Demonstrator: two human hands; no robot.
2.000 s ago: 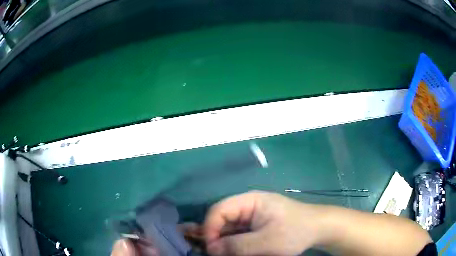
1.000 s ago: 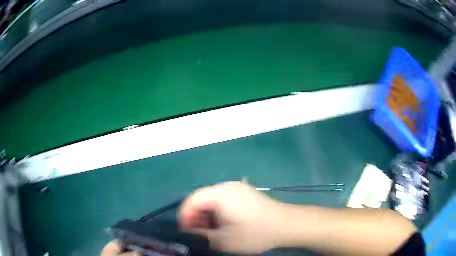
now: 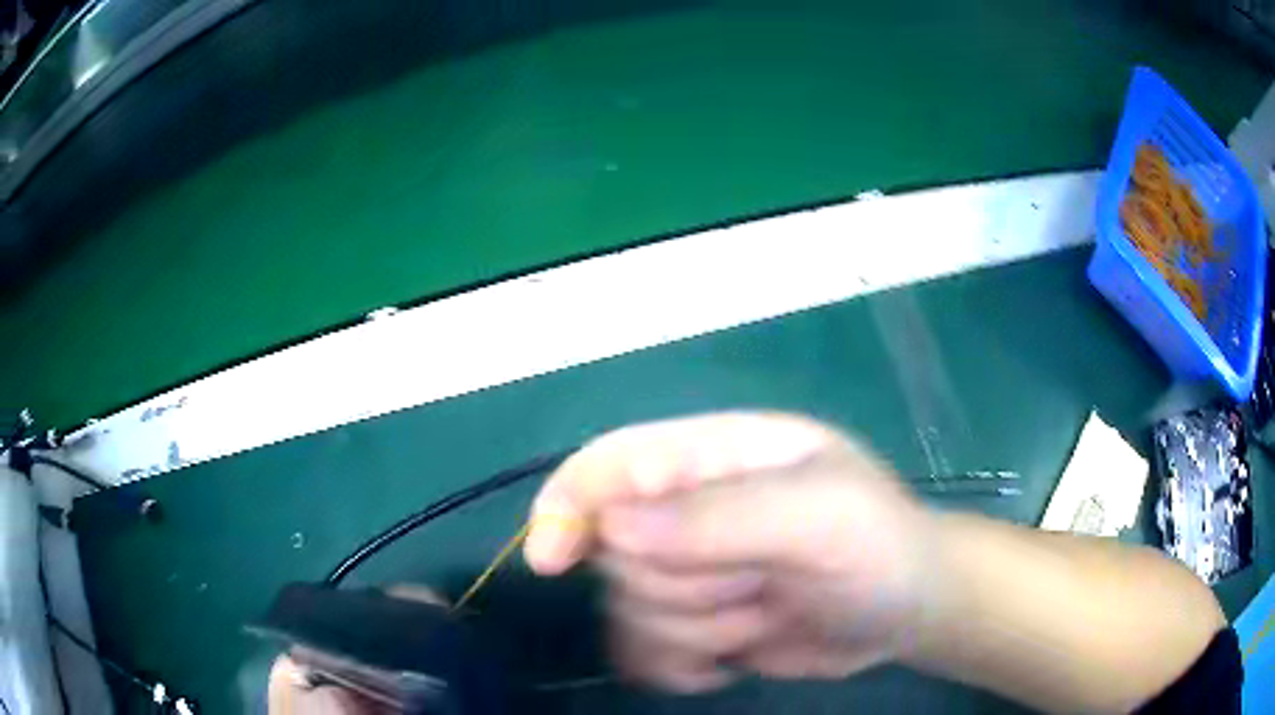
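Observation:
A dark closed unit (image 3: 366, 636) is held low at the bottom left, blurred. My left hand (image 3: 297, 690) grips it from below; only fingers show at the bottom edge. My right hand (image 3: 727, 552) is right of the unit, blurred, pinching a thin orange-tan rubber band (image 3: 490, 570) stretched from the unit to my fingertips. A thick black cable (image 3: 434, 510) curves from the unit and passes behind my right hand. The far side of the band is hidden.
A blue basket (image 3: 1175, 328) with orange rubber bands (image 3: 1172, 224) stands at the right. Below it lie a cream card (image 3: 1100, 482) and a black-and-silver circuit board (image 3: 1204, 496). Tweezers (image 3: 979, 486) lie partly behind my right hand. A white strip (image 3: 559, 312) crosses the bench. Thin black leads are at left.
The unit was tilted and blurred in my hands and now lies flatter. My right hand has moved up and right, and a stretched rubber band now shows between it and the unit. The view has shifted.

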